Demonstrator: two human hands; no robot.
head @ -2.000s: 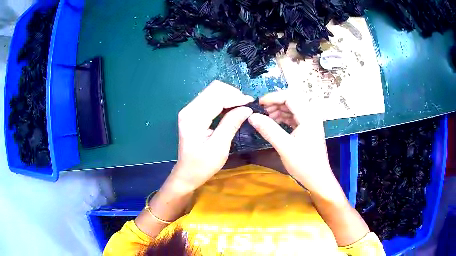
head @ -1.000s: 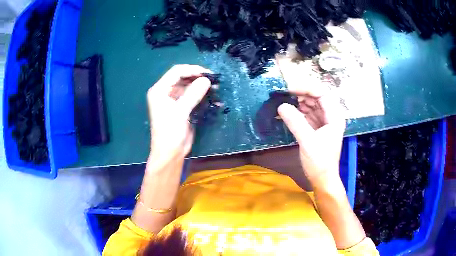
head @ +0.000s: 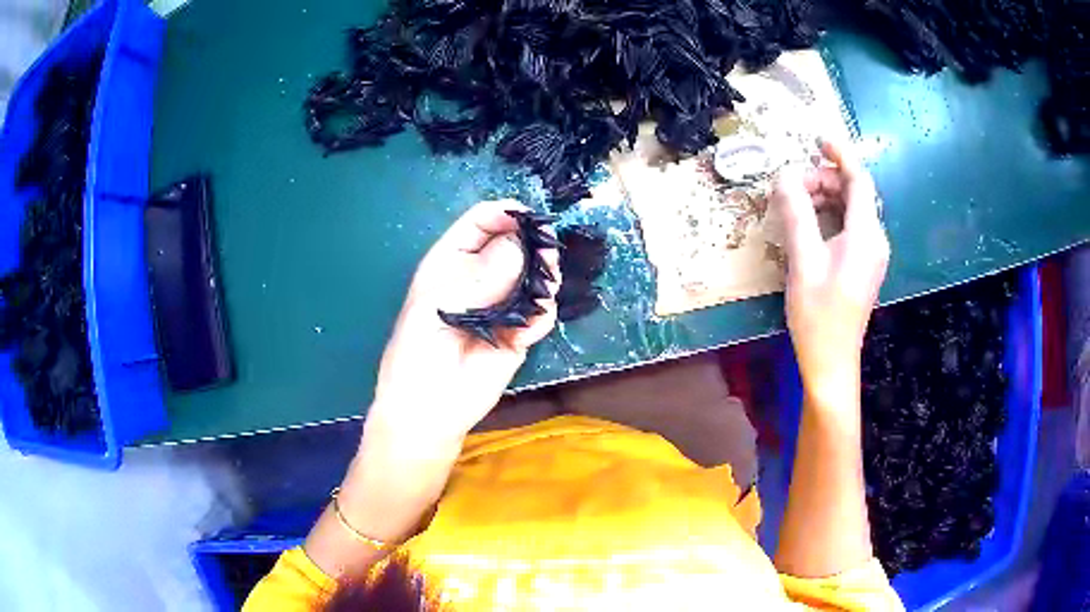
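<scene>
My left hand (head: 460,299) holds a black pleated petal piece (head: 532,287), curved like a crescent with pointed edges, across its palm and fingers. My right hand (head: 833,233) is over the right part of the cardboard glue board (head: 705,257), beside a whitish-grey oval glue blob (head: 741,159). Its thumb and fingertips are near each other; whether they hold a thin stick cannot be told. A dark, flat, roundish black piece (head: 583,269) lies on the green table just right of my left hand.
A large loose pile of black petal pieces (head: 538,72) lies at the far side. A dark flat case (head: 189,287) lies beside the left blue bin (head: 126,251). The right blue bin (head: 1022,430) sits below the table edge (head: 634,368), by my right arm.
My hands have moved apart. My right hand has let go of the dark piece and moved right to the cardboard. My left hand has turned palm up with the crescent piece. The view has shifted slightly.
</scene>
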